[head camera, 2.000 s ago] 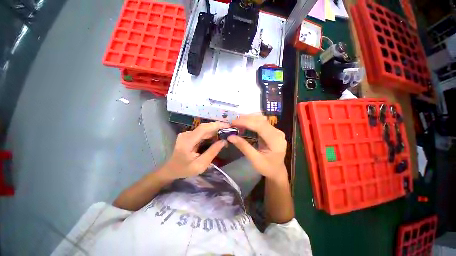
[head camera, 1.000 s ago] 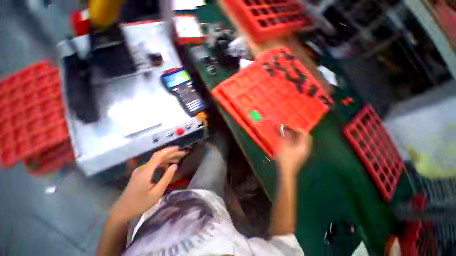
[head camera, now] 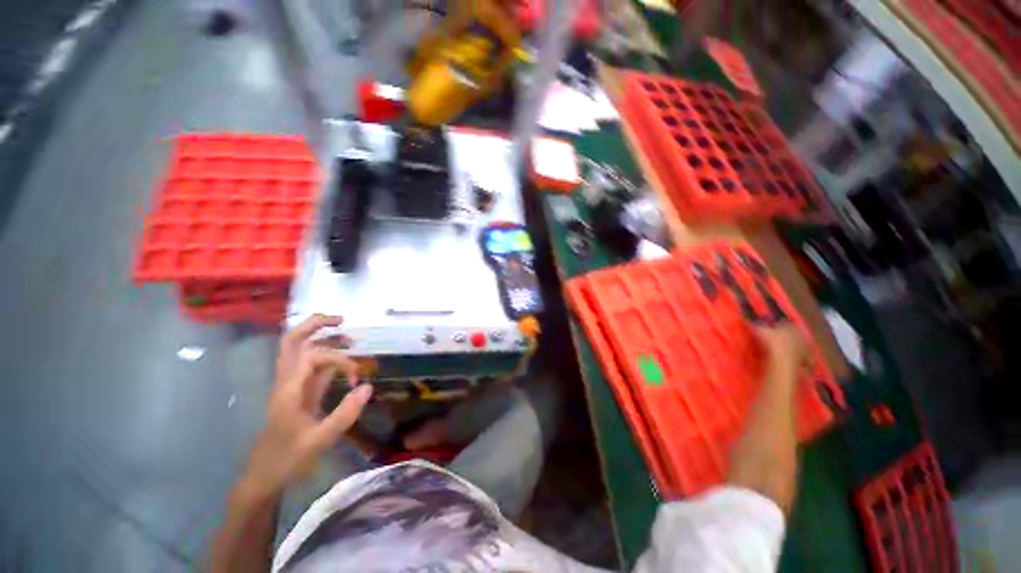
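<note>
The red parts tray (head camera: 694,369) lies on the bench at the right, with dark housings (head camera: 733,274) in its upper right pockets and a green sticker on it. My right hand (head camera: 780,358) is over the right part of this tray, fingertips at the dark parts; blur hides whether it holds one. My left hand (head camera: 308,392) is raised at the front left corner of the white machine, fingers curled and thumb near the fingertips. I cannot tell if a part is between them.
The white machine (head camera: 414,291) carries a black fixture (head camera: 421,185), a black side block (head camera: 350,213) and a teach pendant (head camera: 515,269). A red tray stack (head camera: 230,207) stands at left. A round-hole tray (head camera: 717,146) is at the upper right, another red tray (head camera: 912,515) at the lower right.
My hands were together on a small dark part, then came apart. My right hand moved to the tray and further across it to the dark parts. The view has also turned.
</note>
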